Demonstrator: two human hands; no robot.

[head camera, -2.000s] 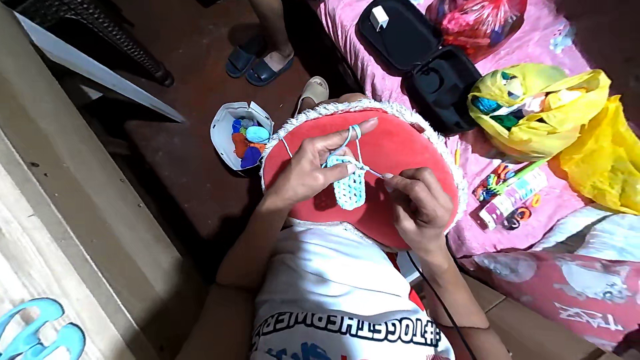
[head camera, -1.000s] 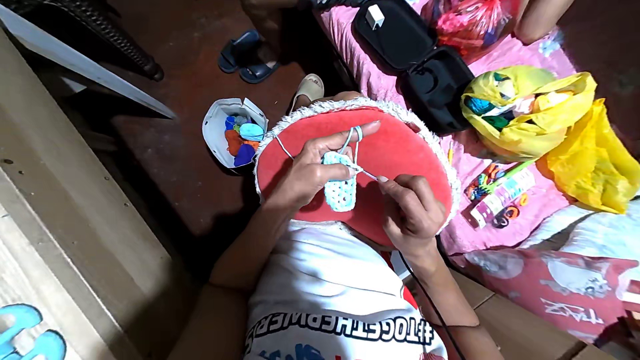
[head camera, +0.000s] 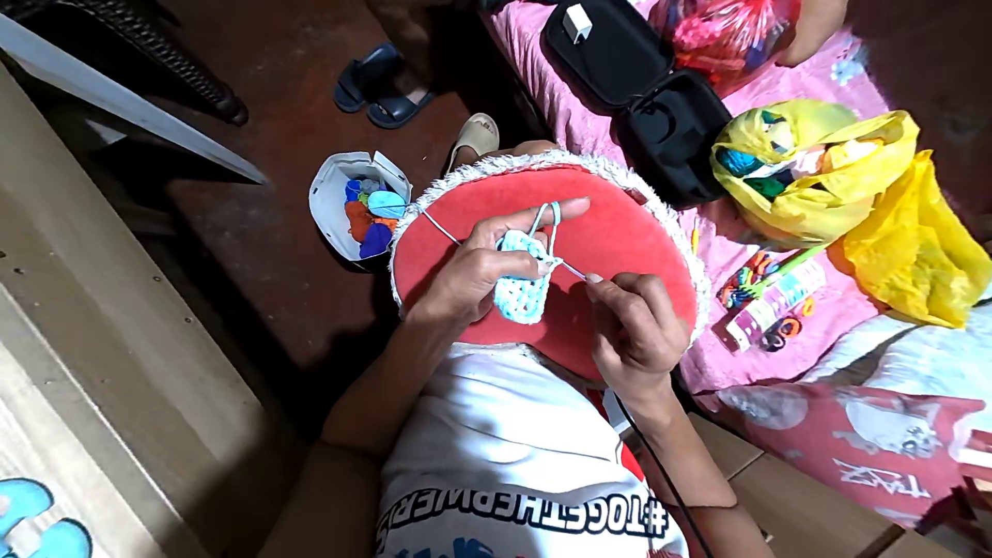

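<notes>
My left hand [head camera: 473, 271] pinches a small light-blue and white crocheted piece [head camera: 521, 298], its index finger stretched out with a loop of pale yarn [head camera: 556, 221] around it. My right hand [head camera: 639, 333] grips a thin crochet hook [head camera: 573, 270], whose tip is at the top right edge of the piece. Both hands are over a round red cushion [head camera: 620, 225] with a white fluffy rim, lying on my lap. From the left hand the yarn runs left over the rim toward a white container [head camera: 329, 209] of colored yarn balls on the floor.
On the pink cloth [head camera: 527, 46] at the right lie an open black case [head camera: 674, 132], a yellow plastic bag of yarn [head camera: 814, 209], colored bands and a labelled tube [head camera: 775, 306]. Another person's arm [head camera: 814, 27] is beside a red bag [head camera: 728, 39]. Dark slippers [head camera: 391, 101] lie on the floor.
The crocheted piece sits more upright and closer under my left fingers than two seconds ago. Another person's arm has come in at the top right.
</notes>
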